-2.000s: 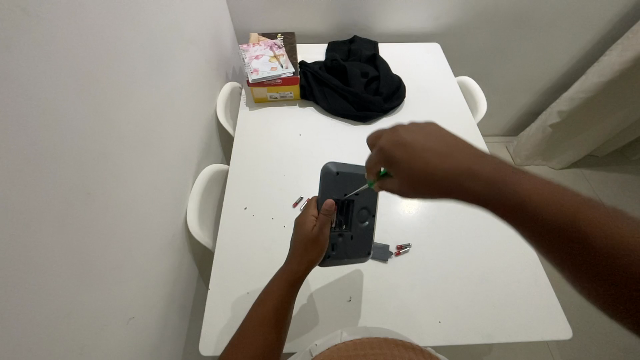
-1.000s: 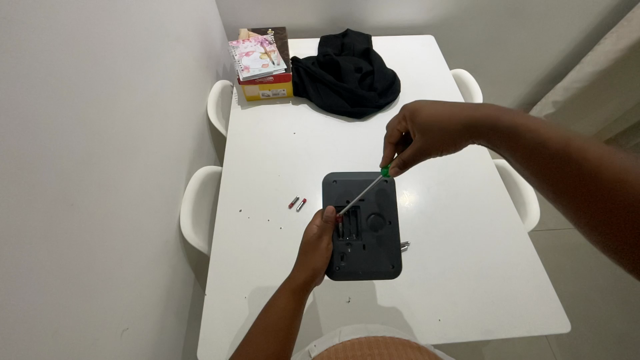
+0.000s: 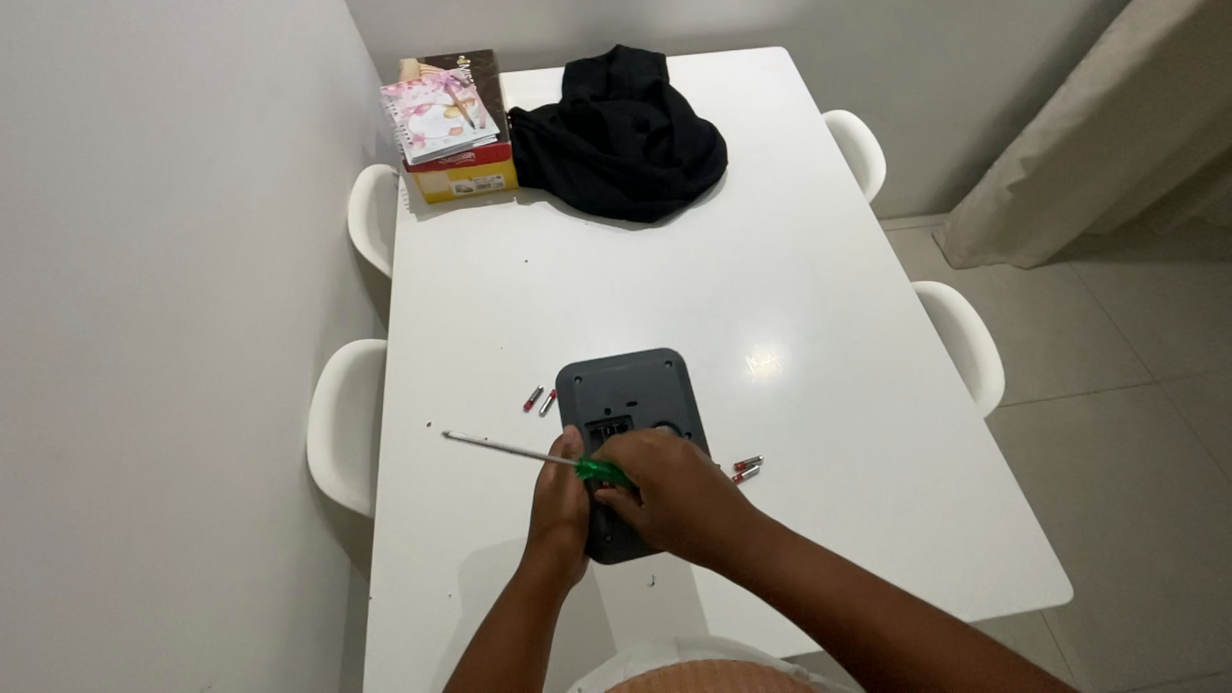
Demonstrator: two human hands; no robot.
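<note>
A dark grey plastic device (image 3: pixel 630 380) shows its back, with an uncovered battery compartment near its middle. My left hand (image 3: pixel 561 510) grips the device's left edge. Over the lower part of the device is my right hand (image 3: pixel 664 491), closed around the green handle of a screwdriver (image 3: pixel 510 449), whose metal shaft points left across my left hand. The fingertips of my right hand are partly hidden near the compartment. Two small batteries (image 3: pixel 541 399) lie left of the device, and two more batteries (image 3: pixel 747 469) lie to its right.
On the white table (image 3: pixel 818 289), a black cloth (image 3: pixel 626 144) lies at the far side beside a cardboard box (image 3: pixel 472 183) with a spiral notebook (image 3: pixel 438 115) on top. White chairs (image 3: pixel 346 423) stand along both sides. Small dark bits are scattered on the tabletop.
My right hand has come down over the device. The screwdriver's tip, at the compartment one second ago, now points left, away from it. My left hand stays on the device's edge.
</note>
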